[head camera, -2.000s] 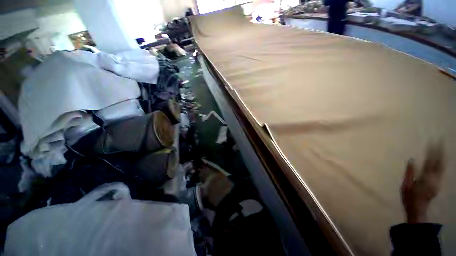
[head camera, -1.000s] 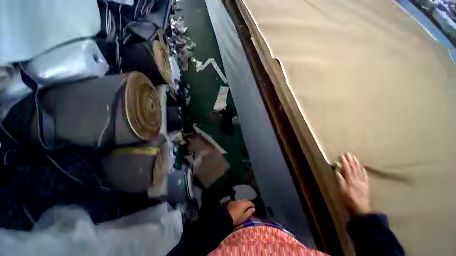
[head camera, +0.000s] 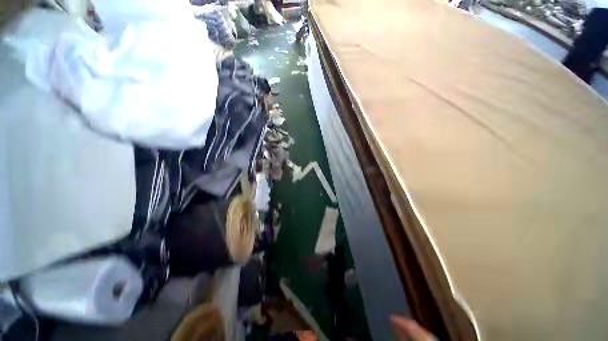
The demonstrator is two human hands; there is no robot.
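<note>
A wide tan fabric ply (head camera: 493,146) covers the long table, with its pale selvedge (head camera: 401,183) running along the near long side. The selvedge bends outward near the bottom of the view. One hand, which I take as my right hand (head camera: 412,330), shows at the bottom edge beside the table's side. It is blurred and mostly cut off, so its fingers and any hold are unclear. My left hand is not in view.
The table's brown edge (head camera: 383,200) and pale side panel (head camera: 347,180) border a green floor aisle (head camera: 300,126) with scraps. On the left are fabric rolls (head camera: 240,230), a white plastic roll (head camera: 90,290) and white bundles (head camera: 140,80). A person in dark clothing (head camera: 590,46) stands at the far right.
The view has tilted up and shows more of the aisle. My right hand has left the cloth top and is low by the table's side. My left hand has gone out of view.
</note>
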